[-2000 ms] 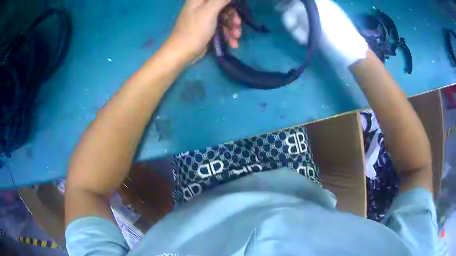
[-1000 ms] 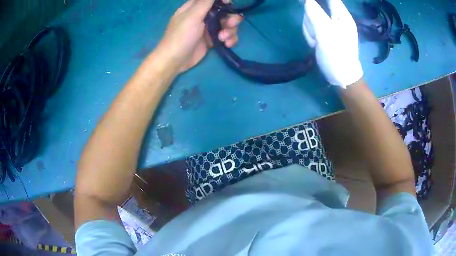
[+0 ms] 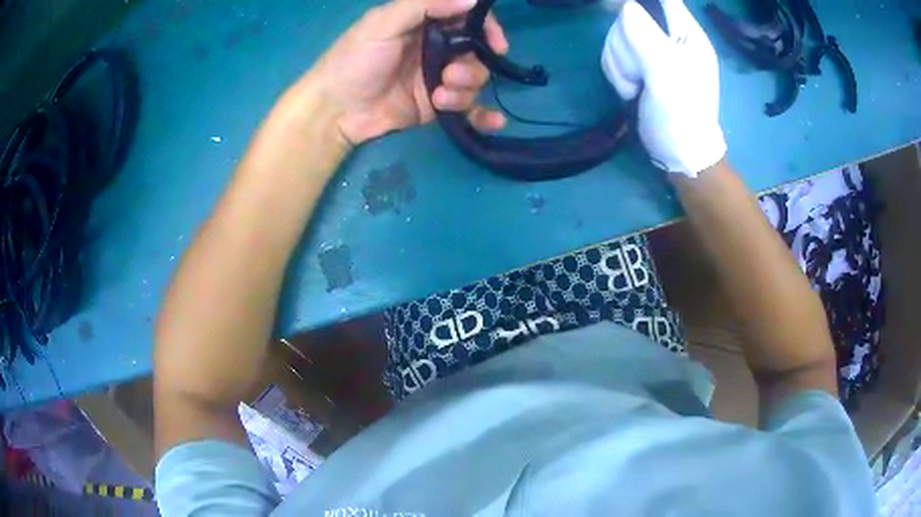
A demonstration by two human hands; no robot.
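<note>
A black headband (image 3: 540, 160) hangs in a curve between my hands over the blue-green bench top. My bare left hand (image 3: 414, 71) is closed around its left end, where a small black yoke (image 3: 515, 69) also sits at my fingers. A thin dark wire (image 3: 535, 120) runs from there inside the curve. My gloved right hand (image 3: 669, 86) is closed on the headband's right side, and the glove hides that end. The tops of both hands reach the picture's upper edge.
A pile of black headbands (image 3: 40, 207) lies at the left of the bench (image 3: 232, 167). Loose yokes (image 3: 798, 45) lie at the right. Below the right edge is an open carton (image 3: 899, 232) with small black parts (image 3: 843, 273). Another carton (image 3: 116, 424) stands below left.
The yoke at my left hand has come lower into view and my left fingers have shifted around the headband end. My right hand, over the loose yokes earlier, holds the headband's right side.
</note>
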